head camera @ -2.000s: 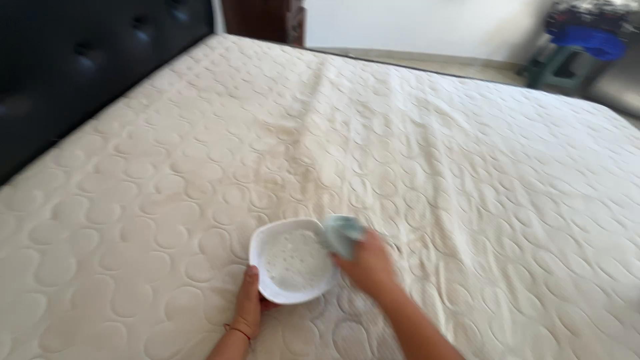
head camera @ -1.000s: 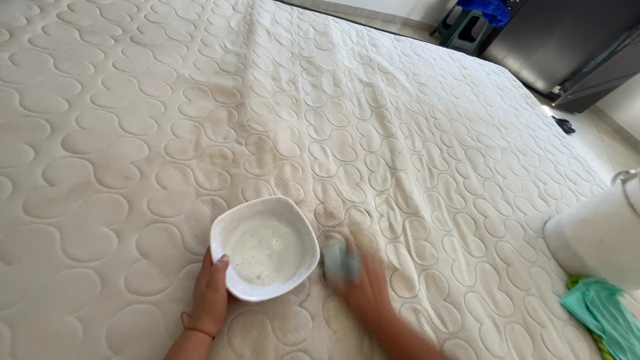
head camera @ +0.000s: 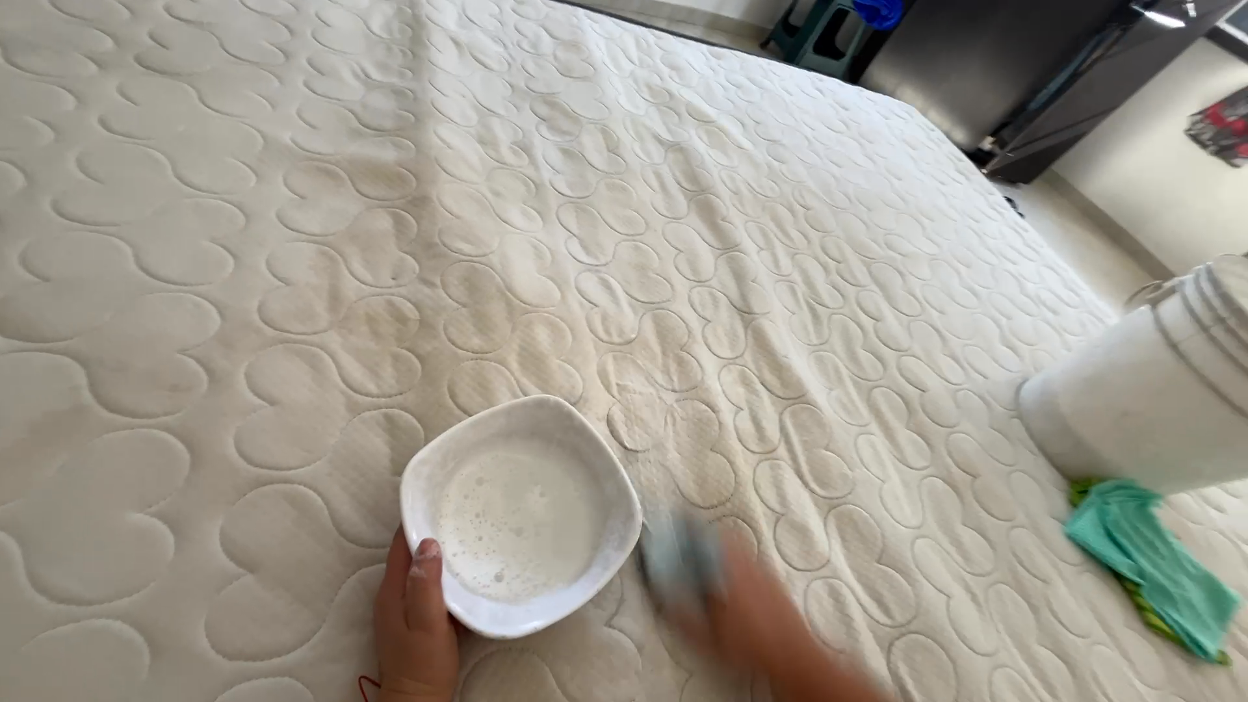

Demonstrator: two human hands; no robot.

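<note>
My left hand [head camera: 419,614] grips the rim of a white bowl [head camera: 522,517], its thumb over the edge. Whitish liquid with small bubbles lies in the bowl. Just right of the bowl, my right hand [head camera: 726,604] is blurred and closed on a pale blue-green object [head camera: 682,556], maybe a brush or sponge; its exact kind is unclear. That object is low over or on the quilted mattress [head camera: 829,468], whose cream cover shows brownish stains and wrinkles.
A white bucket [head camera: 1150,380] with a metal handle stands on the mattress at right. Beside its base lies a turquoise cloth [head camera: 1150,565] over something yellow-green. Beyond the mattress are a green plastic stool [head camera: 829,39] and a dark refrigerator-like appliance [head camera: 975,68].
The view has swung right and down, bringing the bucket and cloth in. Two seconds ago the blue-green object was at the bowl's rim; one second ago it was beside the bowl, as now.
</note>
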